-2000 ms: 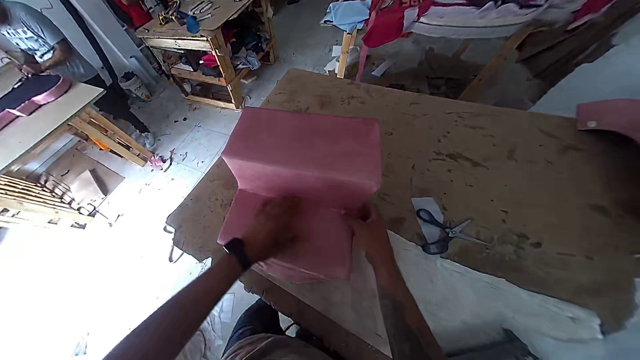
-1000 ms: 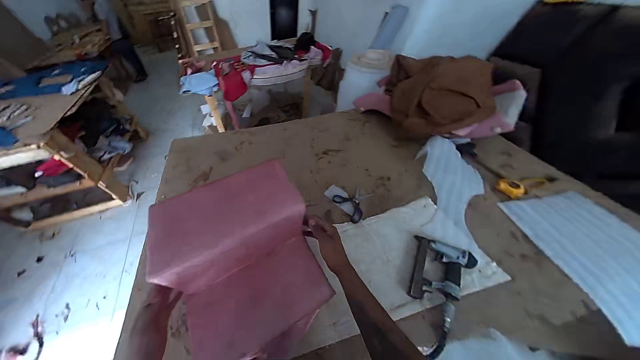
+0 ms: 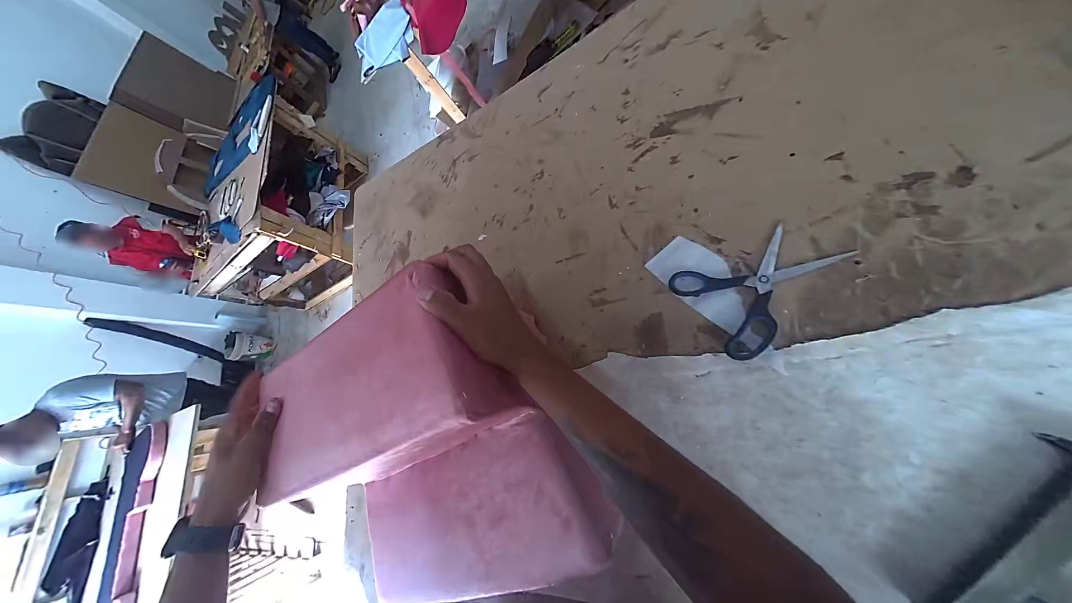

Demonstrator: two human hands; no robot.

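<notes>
A pink upholstered piece (image 3: 368, 377), stepped in shape and covered in smooth material, lies at the near left edge of the worktable. My right hand (image 3: 473, 306) grips its upper far corner, thumb on the top face and fingers curled over the edge. Against its left end rests my left hand (image 3: 247, 440), palm toward the piece, with a dark watch on the wrist. Open scissors (image 3: 764, 280) with dark handles lie right of the piece, partly over a scrap of white paper (image 3: 691, 260).
The brown worktable top (image 3: 586, 167) is stained; a whitish sheet (image 3: 804, 427) covers its near part. A dark tool (image 3: 1005, 519) is partly visible at lower right. Two people, one in a red shirt (image 3: 146, 244) and one in grey (image 3: 117, 398), stand beside other benches at left.
My left hand has moved from the lower part of the pink piece, where it lay two seconds ago, to its left end. My right hand now holds the upper corner. The view has turned strongly.
</notes>
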